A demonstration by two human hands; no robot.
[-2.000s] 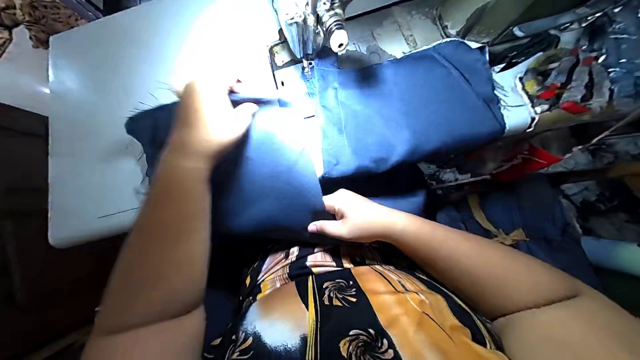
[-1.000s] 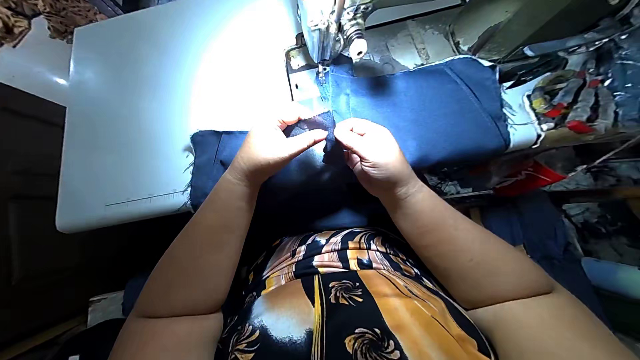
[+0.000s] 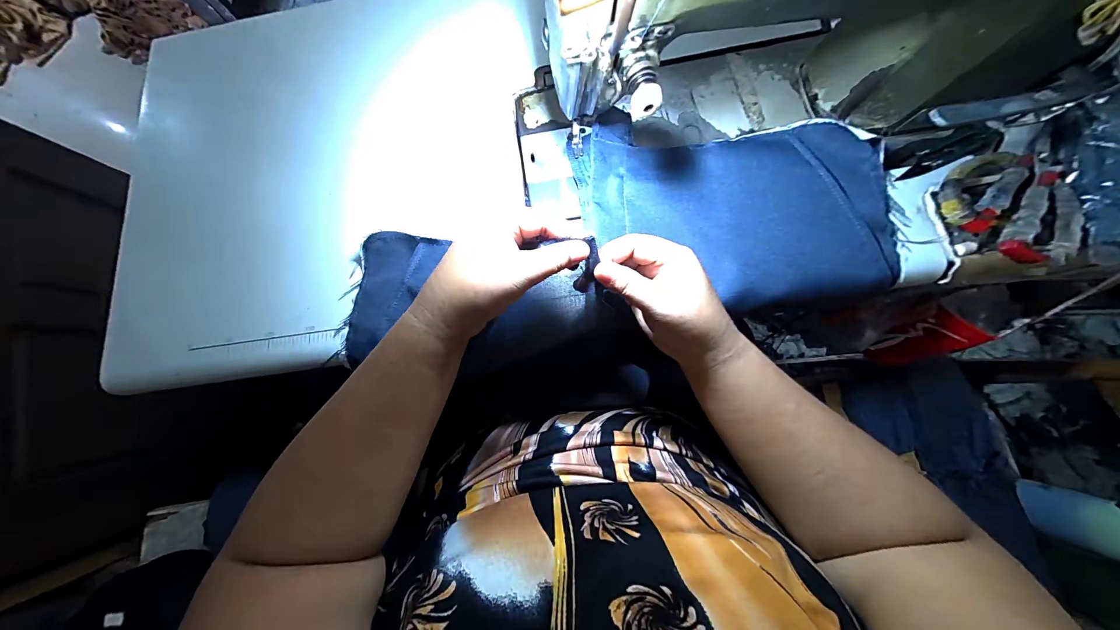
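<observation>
Dark blue fabric (image 3: pixel 744 210) lies across the sewing machine (image 3: pixel 604 70), partly beneath its presser foot (image 3: pixel 577 140), with a frayed edge at the right. Nearer to me, my left hand (image 3: pixel 490 271) pinches a folded edge of the dark blue fabric between thumb and fingers. Close beside it, my right hand (image 3: pixel 661 293) grips the same edge with thumb and forefinger. The fingertips of both hands nearly meet just in front of the needle area. Another frayed part of the cloth (image 3: pixel 385 271) spreads out left of my left hand.
A white table top (image 3: pixel 245 192) with a printed ruler scale extends left of the machine. At the right are a tray with thread and small red and yellow items (image 3: pixel 1006 210), a red bag (image 3: pixel 932 337) and more dark blue cloth (image 3: pixel 927 416). Patterned brown cloth (image 3: pixel 144 26) lies at the upper left.
Two seconds ago my left hand was farther left on the fabric and my right hand lower down at its near edge. Both came together at the cloth's edge and have stayed there since.
</observation>
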